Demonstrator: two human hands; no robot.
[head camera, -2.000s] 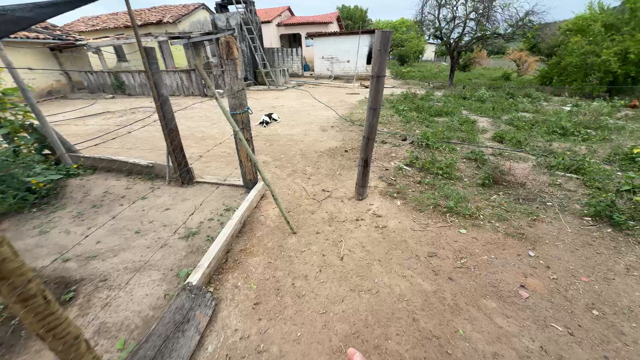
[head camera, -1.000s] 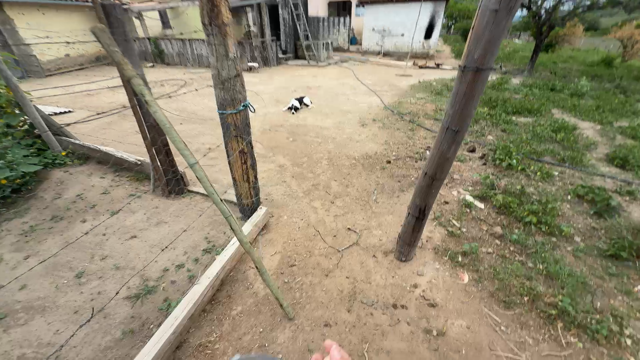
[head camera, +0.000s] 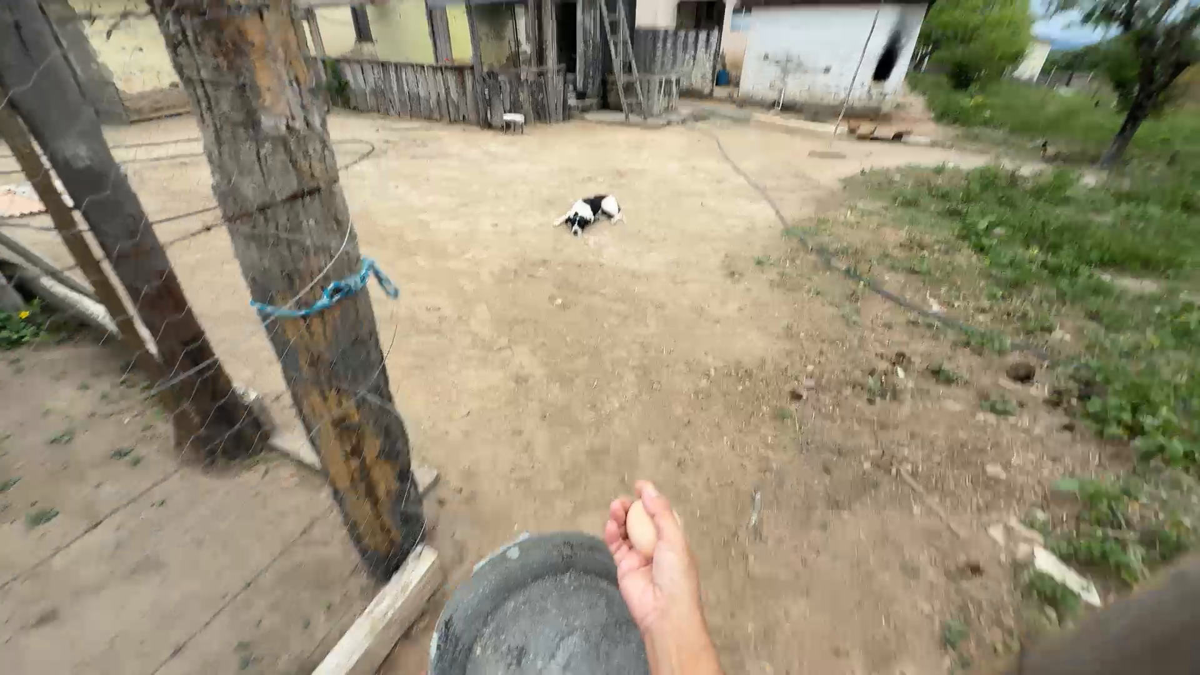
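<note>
An egg (head camera: 642, 528) lies in the curled fingers of my right hand (head camera: 656, 562), which is low in the middle of the head view. Just left of that hand, partly behind it, is a round, grey, worn basin (head camera: 553, 614), cut off by the bottom edge. What holds the basin cannot be seen. My left hand is out of sight.
A weathered wooden post (head camera: 300, 244) with blue cord (head camera: 328, 291) and wire mesh stands close on the left, above a wooden beam (head camera: 380, 614). A black-and-white dog (head camera: 591, 213) lies on the dirt ahead. A dark hose (head camera: 844, 267) runs along the ground.
The view has moved forward, nearer the corded post and the dog. My right hand, barely showing at the bottom edge before, has risen into view with the egg, and the basin now shows beside it.
</note>
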